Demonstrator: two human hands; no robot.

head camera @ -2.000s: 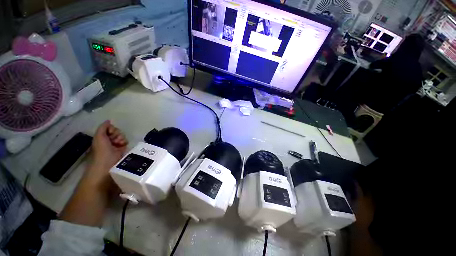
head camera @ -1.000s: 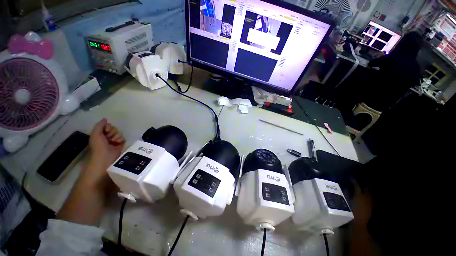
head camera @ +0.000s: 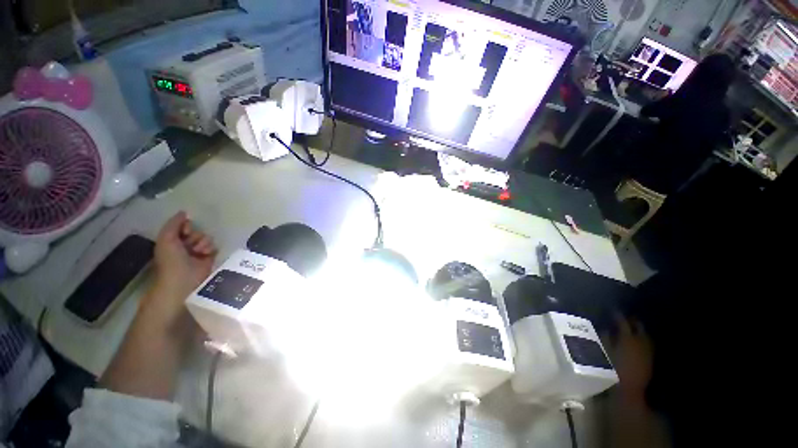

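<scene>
Four white security cameras with black heads lie in a row on the bench. The leftmost (head camera: 229, 293), third (head camera: 481, 341) and rightmost (head camera: 569, 354) show clearly. A glaring white light hides most of the second. Black cables run from their ends toward the bench's near edge. My left hand (head camera: 185, 249) rests on the bench left of the row, fingers curled in, nothing seen in it. My right hand (head camera: 632, 350) is a dim shape in shadow right of the row; its fingers and anything under it cannot be made out. The monitor (head camera: 446, 74) shows several panes.
A phone (head camera: 112, 278) and pink-grilled fan (head camera: 44, 171) are at the left. A power supply (head camera: 206, 86) and two white units (head camera: 255, 127) stand behind. A thin black cable (head camera: 346, 179) crosses the bench. A dark pad (head camera: 582, 289) lies right. A person (head camera: 696, 114) is in the background.
A very bright white light now shines at the second camera, washing out the bench middle and reflecting on the monitor. My left hand stays in place. The right forearm area shows slightly more.
</scene>
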